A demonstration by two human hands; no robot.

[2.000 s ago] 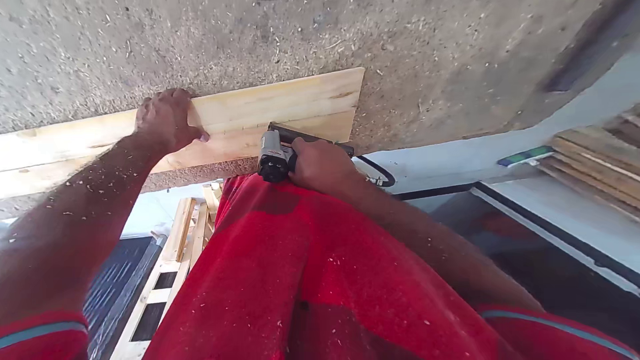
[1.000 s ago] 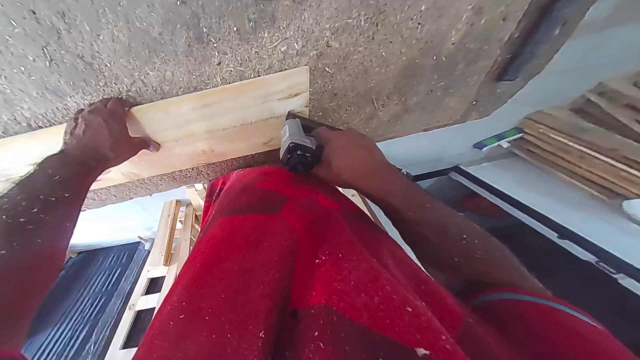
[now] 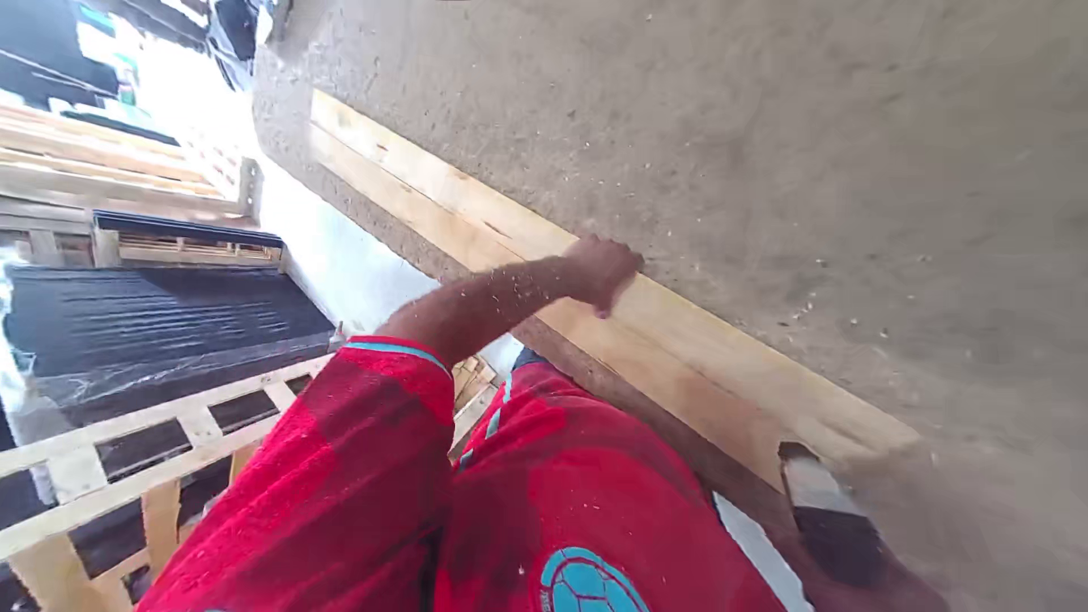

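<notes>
Two long pale wooden boards lie side by side, slanting across a rough worktop. My left hand is on them near their middle, fingers over the far edge and thumb on the upper face, gripping them. At the lower right, my right hand is closed around a handheld power nailer or stapler, whose pale head is at the near edge of the boards by their right end. Motion blur covers this hand and tool, so the fingers and the tool's tip are not clear.
The worktop bears scattered wood chips and dust. Left of my body are a slatted wooden pallet frame and dark plastic-covered material. Stacked timber stands farther off at the upper left.
The view has swung left, bringing the far end of the boards and the stacked timber into sight. My right hand stays around the tool, which is now nearer the boards' lower edge.
</notes>
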